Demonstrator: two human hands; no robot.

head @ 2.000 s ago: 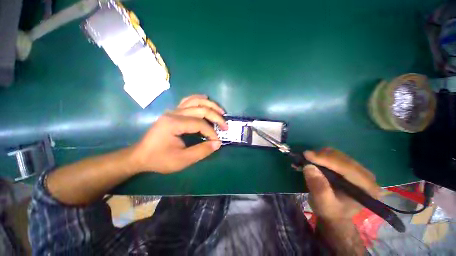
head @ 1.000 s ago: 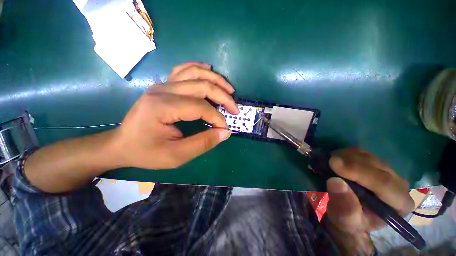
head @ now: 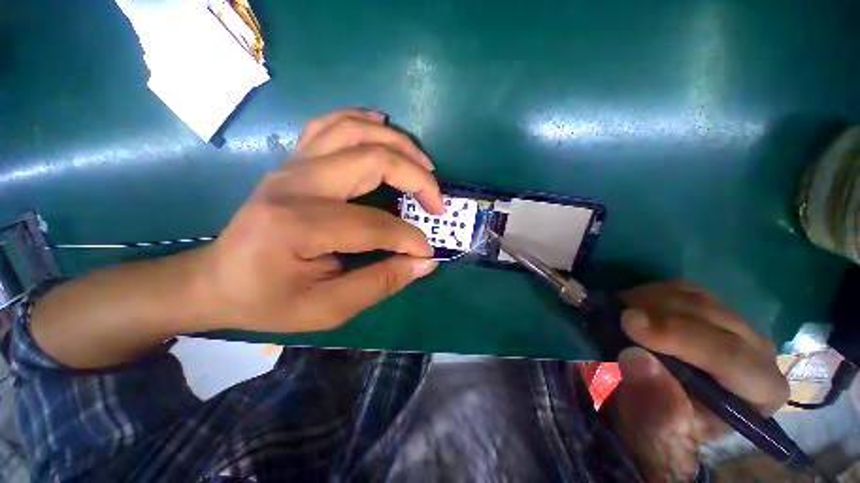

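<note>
The phone board assembly (head: 547, 231) lies flat on the green bench, with a white dotted keypad area at left and a pale grey rectangle at right. My left hand (head: 325, 222) pinches the thin solder wire (head: 454, 256) between thumb and index finger; another fingertip rests on the keypad area. The wire's end reaches the board's middle. My right hand (head: 693, 363) holds the soldering iron (head: 721, 406) like a pen, its thin tip at the small pads in the board's middle. Faint smoke or glare there blurs the exact contact.
The fanned LCD stack (head: 203, 71) lies at upper left. The solder reel on its stand (head: 33, 255) is at far left, its wire running to my left hand. A round amber-rimmed jar (head: 835, 198) is cut off at the right edge. The bench's front edge runs before my shirt.
The view has shifted closer to the board. My left thumb and index finger now hold the wire with its end at the pads. The iron tip stays at the board's middle.
</note>
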